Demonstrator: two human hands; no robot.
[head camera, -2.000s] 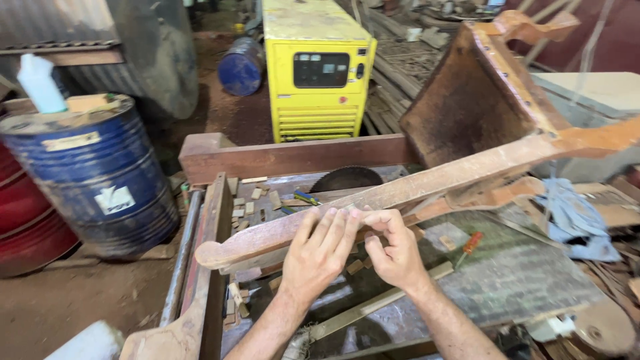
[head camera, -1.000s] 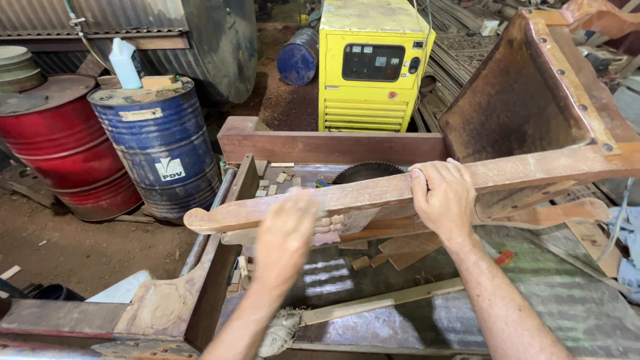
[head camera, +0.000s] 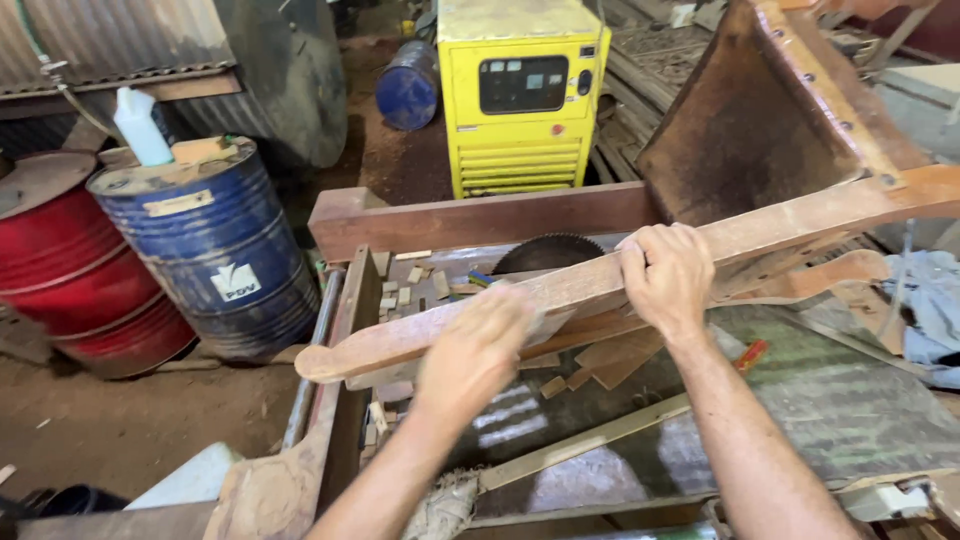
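Note:
A long curved wooden chair leg or back post (head camera: 780, 225) slants across the view, its rounded end at the left. It belongs to a chair frame with a studded brown leather panel (head camera: 750, 112) at the upper right. My right hand (head camera: 670, 277) is closed around the post near its middle. Blurred by motion, my left hand (head camera: 476, 341) lies against the post farther left; a thin pale sheet or pad edge shows by its fingers, and what it is cannot be told. Beneath the post is a metal table (head camera: 622, 472) with a toothed circular saw blade (head camera: 551, 251) standing up behind it.
Small wood offcuts (head camera: 405, 296) lie on the table, with a wooden stick (head camera: 592, 442) and a red-handled tool (head camera: 751, 355). A wooden beam (head camera: 487, 217) borders the far side. Beyond stand a yellow generator (head camera: 525, 97), a blue drum (head camera: 217, 255) and a red drum (head camera: 82, 277).
Two seconds ago both hands were close together on the post. My right hand has since moved right along it and grips it; my left hand is apart from it, farther left, and blurred.

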